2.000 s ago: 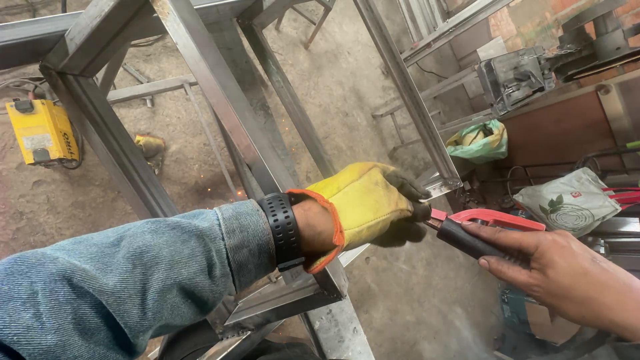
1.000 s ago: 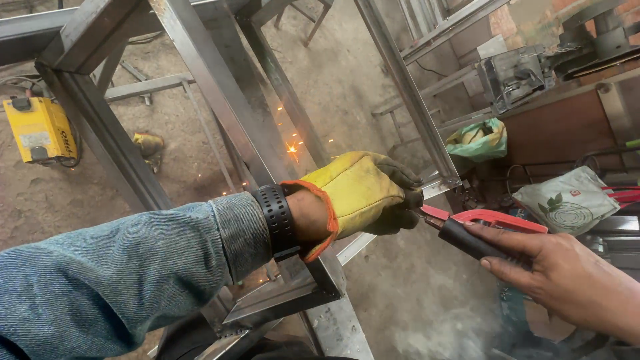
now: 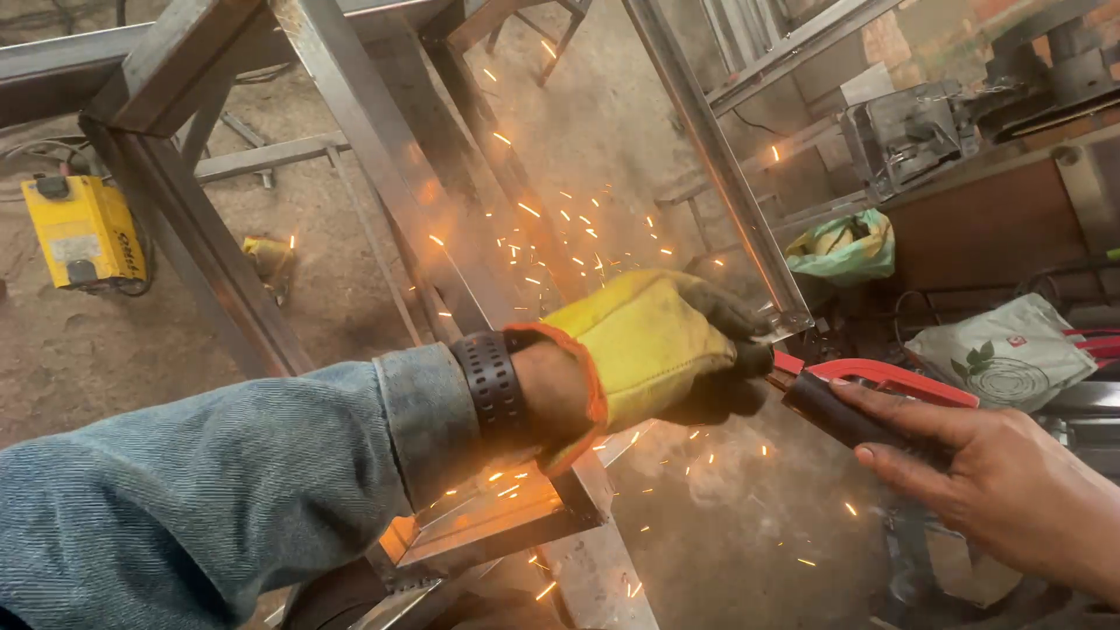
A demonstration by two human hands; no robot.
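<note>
My left hand [image 3: 669, 350], in a yellow work glove with dark fingers and an orange cuff, has its fingers curled beside the lower end of an upright steel bar [image 3: 713, 157]. What lies inside the curled fingers is hidden. Bare, my right hand [image 3: 980, 472] grips the black handle of a welding electrode holder [image 3: 849, 420] with a red lever. The holder's front end reaches the gloved fingertips. Orange sparks fly above and below my left wrist, around a welded steel frame [image 3: 376, 131]; their source is hidden by the hand and wrist.
A yellow welding machine [image 3: 83, 232] stands on the floor at the left, with a small yellow object [image 3: 269, 258] near it. At the right are a green plastic bag [image 3: 847, 249], a clear-fronted metal box [image 3: 910, 136] and a printed white bag [image 3: 1006, 350]. A steel frame corner [image 3: 499, 516] lies below my wrist.
Sparks have grown from a few faint specks to a wide spray, with an orange glow on the steel and haze around it. Both hands keep nearly the same place, the right still on the holder.
</note>
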